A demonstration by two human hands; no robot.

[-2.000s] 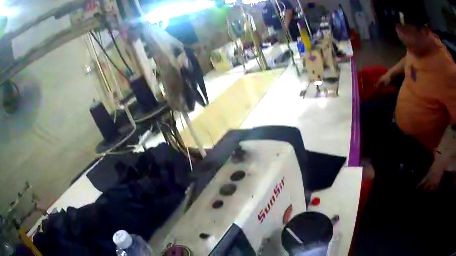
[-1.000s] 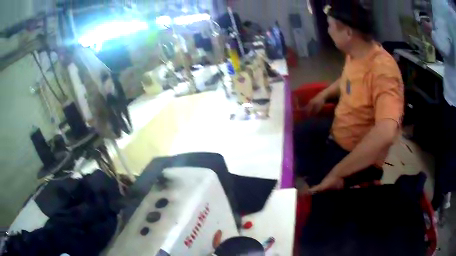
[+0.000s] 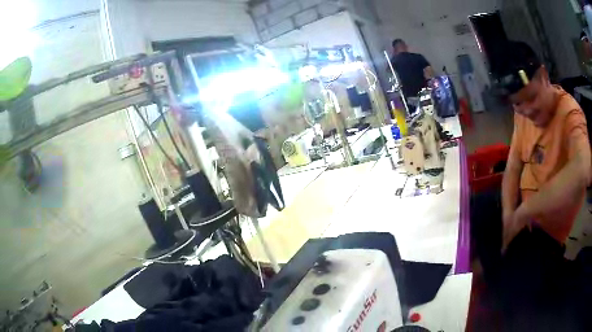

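Observation:
Neither of my hands is in view. The white sewing machine head (image 3: 354, 292) with red lettering is nearest in front of me, cut off by the bottom edge. A heap of dark cloth (image 3: 195, 298) lies on the table to its left. More dark cloth or a dark cover lies behind and right of the head. The machine's needle area is out of the picture.
Dark thread cones (image 3: 156, 222) stand on a stand behind the cloth. A long white table (image 3: 363, 201) runs away, with another sewing machine (image 3: 422, 149) on it. A person in an orange shirt (image 3: 552, 155) sits at the right by a red basket (image 3: 488, 161). Another person stands far back.
The view has swung left and up from one second ago, so the machine head sits lower and further right. The person in orange now leans forward with the arms lowered together.

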